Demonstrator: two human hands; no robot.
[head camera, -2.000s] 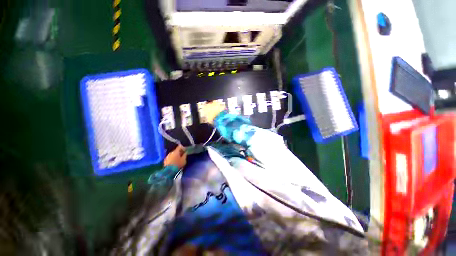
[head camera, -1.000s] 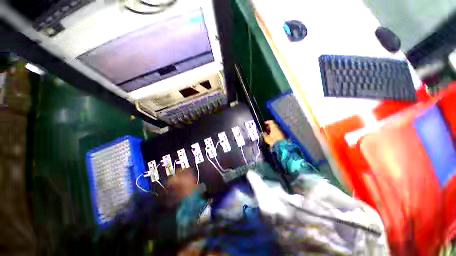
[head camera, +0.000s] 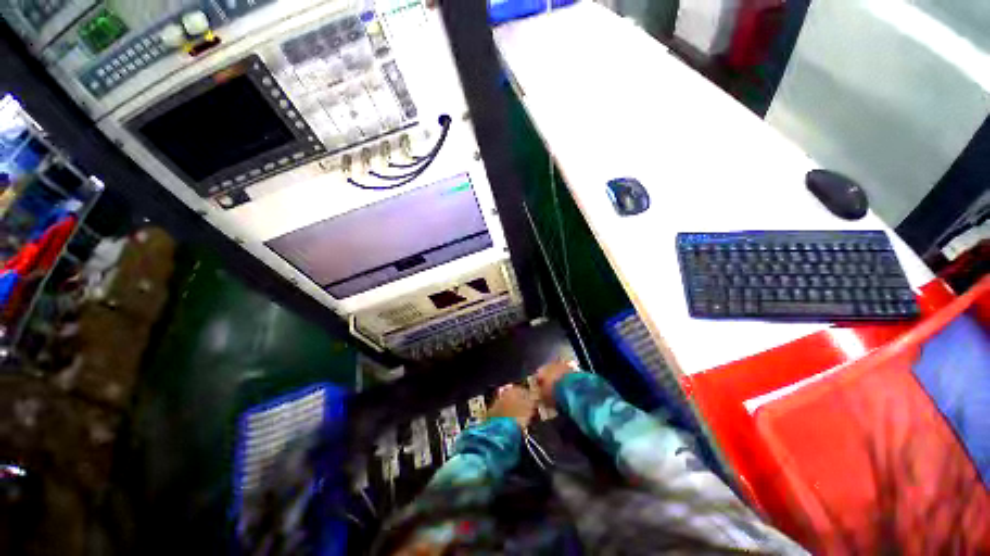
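Observation:
A row of several white units (head camera: 421, 441) stands on the black board (head camera: 434, 384), with thin white wires running towards me. My left hand (head camera: 513, 405) is over the right part of the row, its fingers at a unit. My right hand (head camera: 553, 378) is just right of it, at the right end of the row, close to my left hand. Both hands are small and blurred, and what the fingers grip cannot be made out. The near side of the board is dark and partly hidden by my sleeves.
The instrument rack with a lilac screen (head camera: 385, 239) and an oscilloscope (head camera: 220, 128) stands behind the board. A blue-rimmed tray (head camera: 335, 418) is at left, another (head camera: 641, 350) at right. The white desk (head camera: 592, 103) holds a keyboard (head camera: 798, 275), mouse (head camera: 627, 197) and red bin (head camera: 858, 434).
The view has turned up towards the rack. My left hand has moved from the row's left near side to its right part. My right hand has moved from beside the board onto the row's right end.

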